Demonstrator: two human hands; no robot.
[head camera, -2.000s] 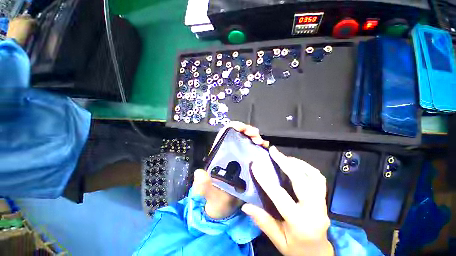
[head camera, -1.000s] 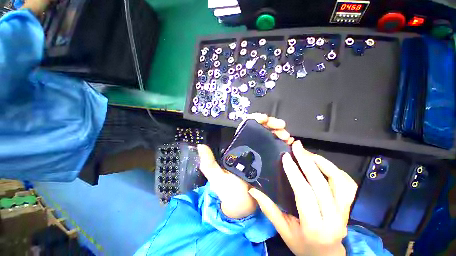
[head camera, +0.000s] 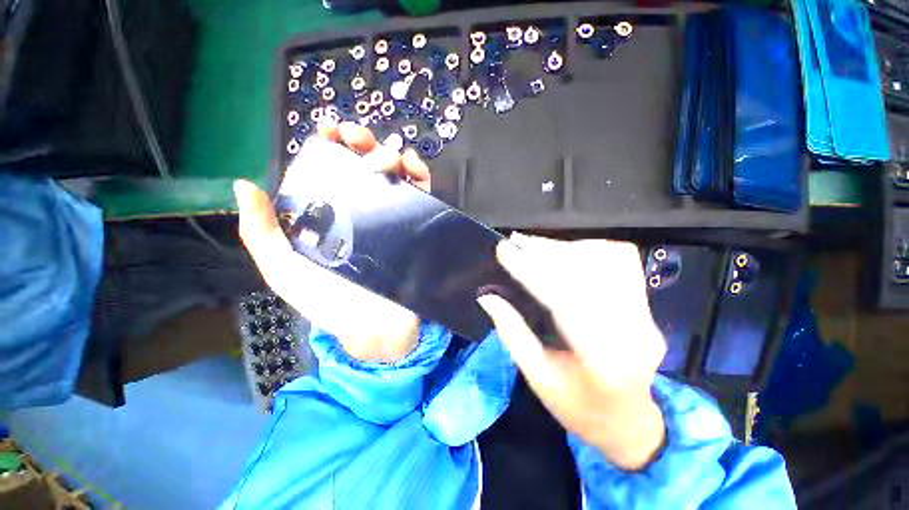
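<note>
A glossy dark rear cover (head camera: 419, 244) is held in both hands in the middle of the view, tilted, with its round camera area toward the left end. My left hand (head camera: 344, 269) holds it around the camera end, thumb at the left and fingertips over the far edge. My right hand (head camera: 588, 339) grips its right end between thumb and fingers. The camera openings are dark with a small bright square. Light glares on the upper left of the panel. Its underside is hidden.
The parts tray (head camera: 628, 149) with scattered rings lies beyond the hands. Dark blue panels (head camera: 762, 110) and light blue panels (head camera: 842, 85) are stacked at its right. Two covers with rings (head camera: 738, 319) lie in slots at right. A blister tray (head camera: 269, 344) is lower left. Another person's sleeve (head camera: 45, 289) is at left.
The cover has moved left and is turned flatter, its long side now stretching toward the right. My right hand has shifted from lying over its face to gripping its right end.
</note>
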